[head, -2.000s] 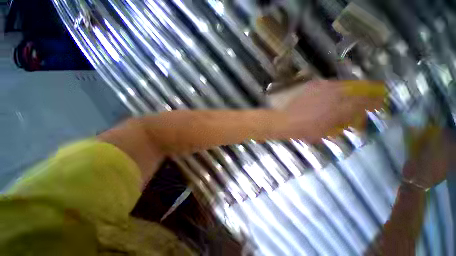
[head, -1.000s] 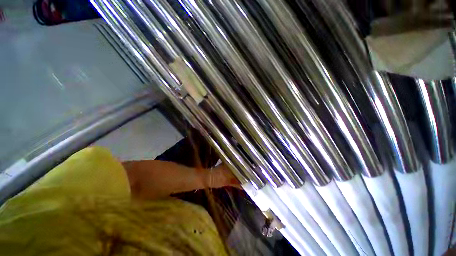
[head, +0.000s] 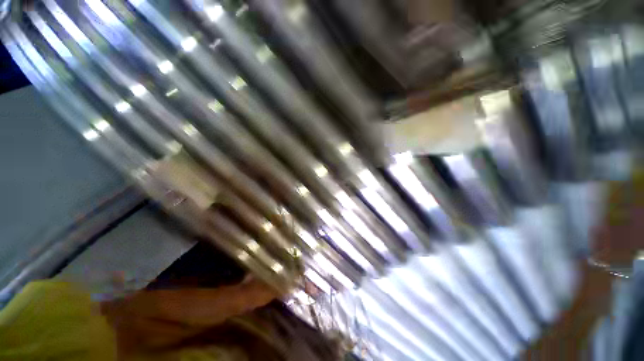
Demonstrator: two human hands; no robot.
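Note:
White cloth [head: 452,289] lies in parallel ridges over the lower ends of long shiny metal bars [head: 282,141]. My left hand [head: 265,290] is low at the cloth's near left corner, blurred and dark; its fingertips are hidden, so its grip cannot be told. My right hand [head: 625,215] is at the right edge, over the cloth's right part, blurred and cut off by the picture's rim. A bracelet shows at its wrist. What its fingers do cannot be told.
A tan-padded clip [head: 189,180] sits on the left bars. A larger beige piece [head: 438,130] lies across bars at the upper right. Grey floor [head: 56,148] and a curved grey edge [head: 78,229] show at left. My yellow sleeve [head: 49,324] is lower left.
The view has shifted and blurred since one second ago. My right hand has come further into view at the right edge. My left arm has left its earlier reach across the bars and stays low.

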